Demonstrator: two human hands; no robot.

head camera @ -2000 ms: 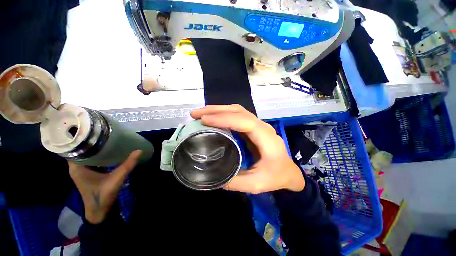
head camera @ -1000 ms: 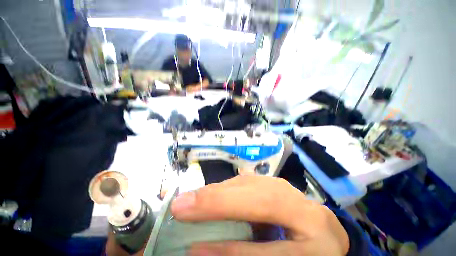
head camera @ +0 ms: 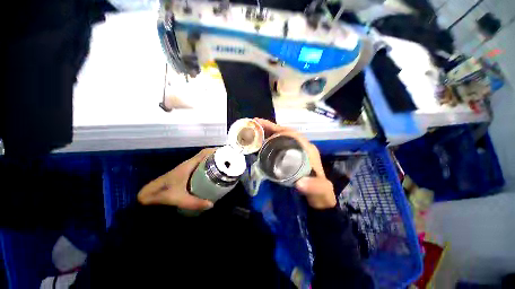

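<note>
My left hand (head camera: pixel 174 183) is wrapped around a pale green vacuum flask (head camera: pixel 204 179), held roughly upright and tilted in front of the table edge. Its round flip lid (head camera: pixel 246 136) stands open toward the right. My right hand (head camera: pixel 317 179) holds the pale green cup-lid (head camera: pixel 284 160) by its side, its steel inside facing up, close to the flask's lid. The cup's handle points down to the left. Whether the cup holds liquid cannot be told.
The white and blue sewing machine (head camera: pixel 265 48) stands on the white table (head camera: pixel 124 84), with a black cloth strip (head camera: pixel 248 90) under its arm. Thread snips (head camera: pixel 322 110) lie near its base. Black cloth (head camera: pixel 36 73) hangs at left. A blue crate (head camera: pixel 389 226) is below right.
The view rose toward the room, then returned down to the machine. The cup was lifted close to the camera and is now low again. The flask has moved right, beside the cup.
</note>
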